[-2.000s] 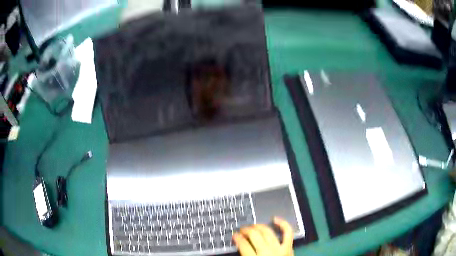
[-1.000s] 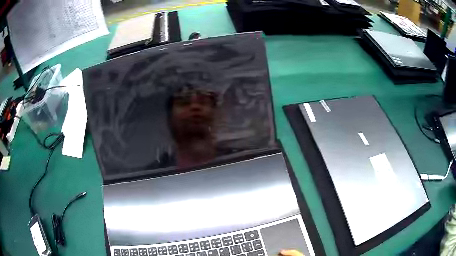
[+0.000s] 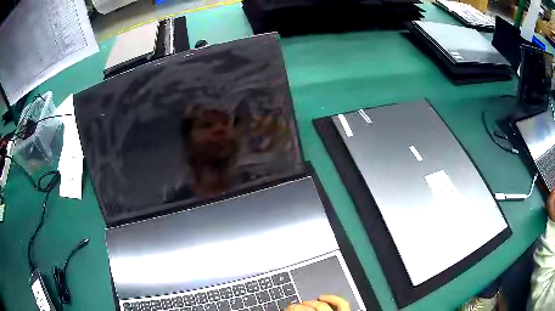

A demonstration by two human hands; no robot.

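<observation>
A grey dual-screen laptop lies open in front of me. Its main display (image 3: 188,127) is dark and shows a blurred reflection of a person. The silver secondary strip (image 3: 219,237) is unlit. Black keys (image 3: 231,294) and the touchpad (image 3: 322,280) reach the bottom edge. My right hand (image 3: 319,304) is mostly cut off by the bottom edge; only its fingers show, at the front of the touchpad beside the keys. Whether they touch it or hold anything is unclear. My left hand is not in view.
A closed grey laptop (image 3: 420,194) lies on black foam at right. A power adapter (image 3: 40,294) and cable coil (image 3: 59,284) lie at left, near a clear box (image 3: 38,136). Stacked laptops (image 3: 462,45) stand at back right. Another person's sleeve (image 3: 543,267) is at the right edge.
The view has tilted up since the first frame and shifted right since the second. My right hand shows less than at first, slightly more than a second ago. The laptop keeps its place.
</observation>
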